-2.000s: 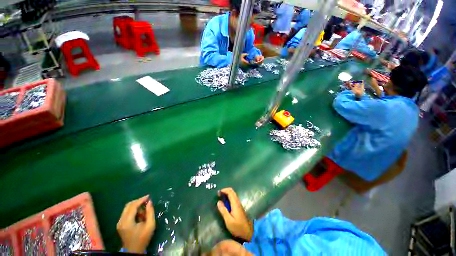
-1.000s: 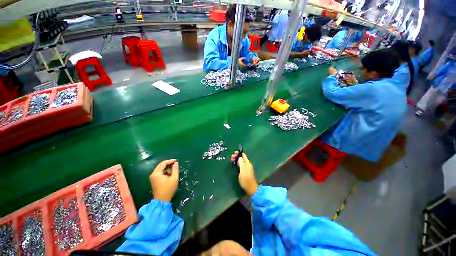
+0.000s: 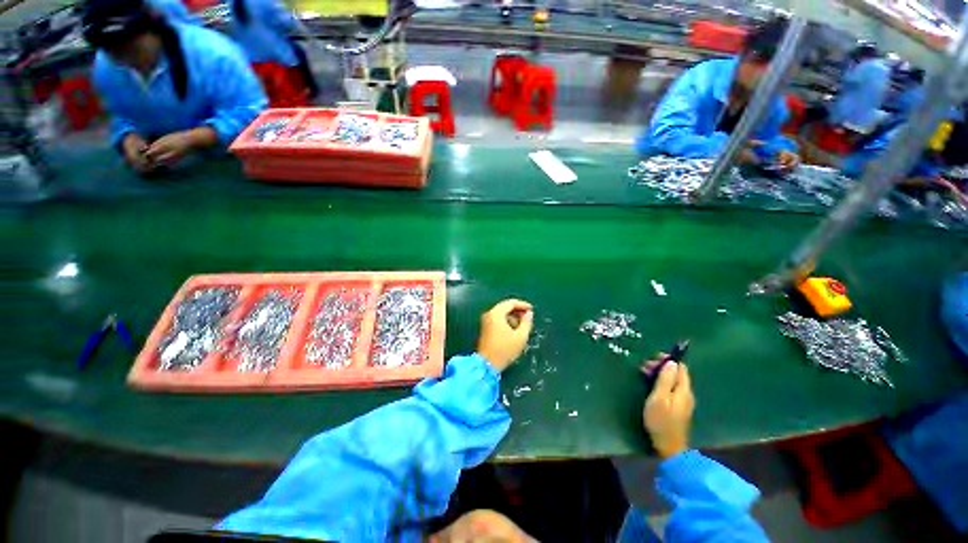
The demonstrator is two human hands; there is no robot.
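My right hand (image 3: 669,403) is closed around dark-jawed side cutters (image 3: 667,361), tips pointing up and away. My left hand (image 3: 504,333) is right of the sorting tray, fingertips pinched together; whether a small part is between them is too small to tell. A small pile of silvery parts (image 3: 610,327) lies on the green bench (image 3: 552,235) between and just beyond my hands. Thin pale scraps (image 3: 534,384) are scattered right of my left hand. The salmon-pink sorting tray (image 3: 287,379) at left has several sections filled with small silvery parts.
Blue-handled nippers (image 3: 106,340) lie left of the tray. Stacked pink trays (image 3: 334,170) stand across the bench. A yellow emergency stop box (image 3: 825,297), a silvery heap (image 3: 841,345) and a metal upright (image 3: 865,175) are at right. Persons in blue smocks sit across the bench and at right.
The view has swung left, bringing the whole sorting tray, another pair of nippers and a person at upper left into sight. My right hand still holds the cutters; my left fingers stay pinched.
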